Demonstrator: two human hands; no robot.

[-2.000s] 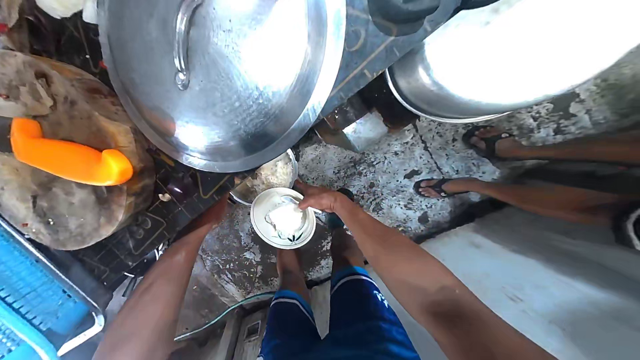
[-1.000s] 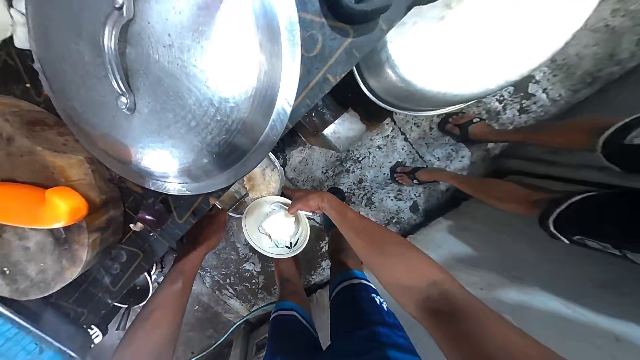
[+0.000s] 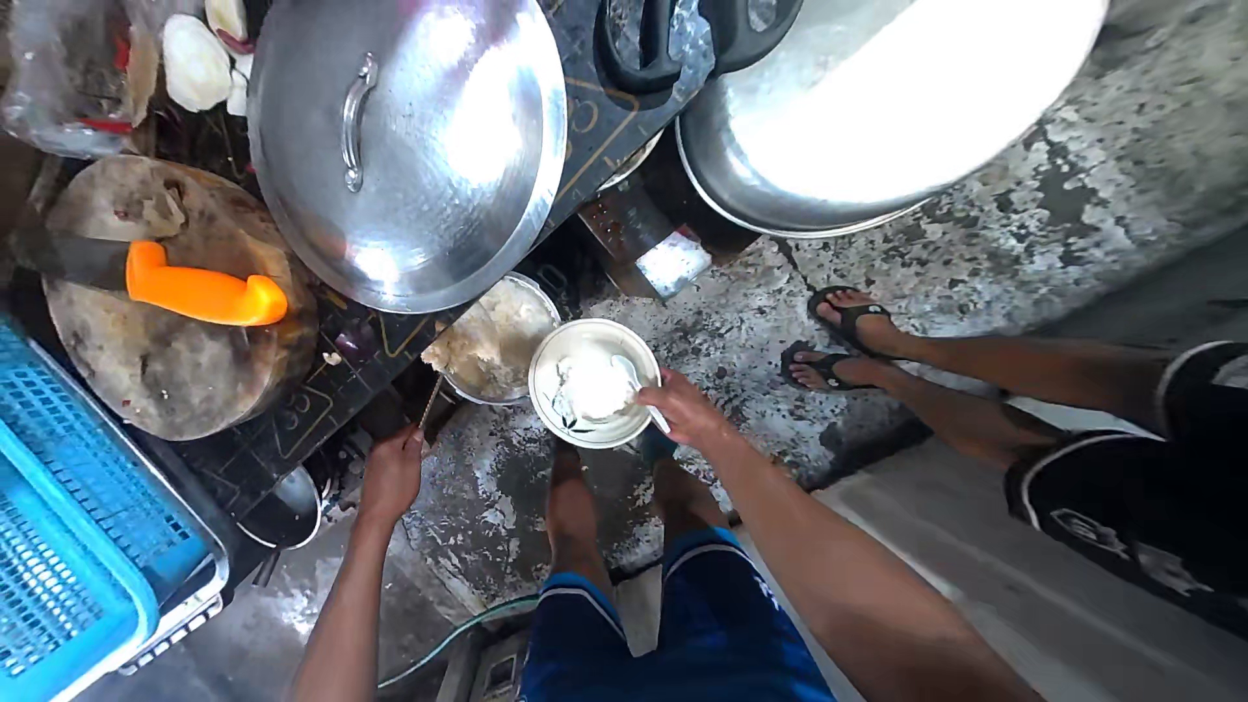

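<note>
My right hand [image 3: 682,405] grips the rim of a white bowl [image 3: 546,363] and the handle of a white spoon [image 3: 655,414] that lies in it. White rice [image 3: 593,382] fills part of the bowl. My left hand [image 3: 392,478] holds a thin handle [image 3: 430,402], whose far end reaches a clump of rice at the left edge of a metal pot [image 3: 534,286]. Rice [image 3: 499,336] covers the inside of this pot, just left of the bowl. What the thin handle belongs to is hidden by the rice.
A large metal lid [image 3: 419,224] overhangs the pot. On the left are a round wooden chopping board [image 3: 146,380], an orange-handled knife [image 3: 205,292] and a blue plastic basket [image 3: 88,546]. A large metal basin [image 3: 780,185] is at upper right. Another person's sandaled feet [image 3: 848,322] stand at right.
My left hand has moved down and away from the bowl, and a clump of rice now shows at the pot's left edge. My right hand still holds the bowl. The view has shifted.
</note>
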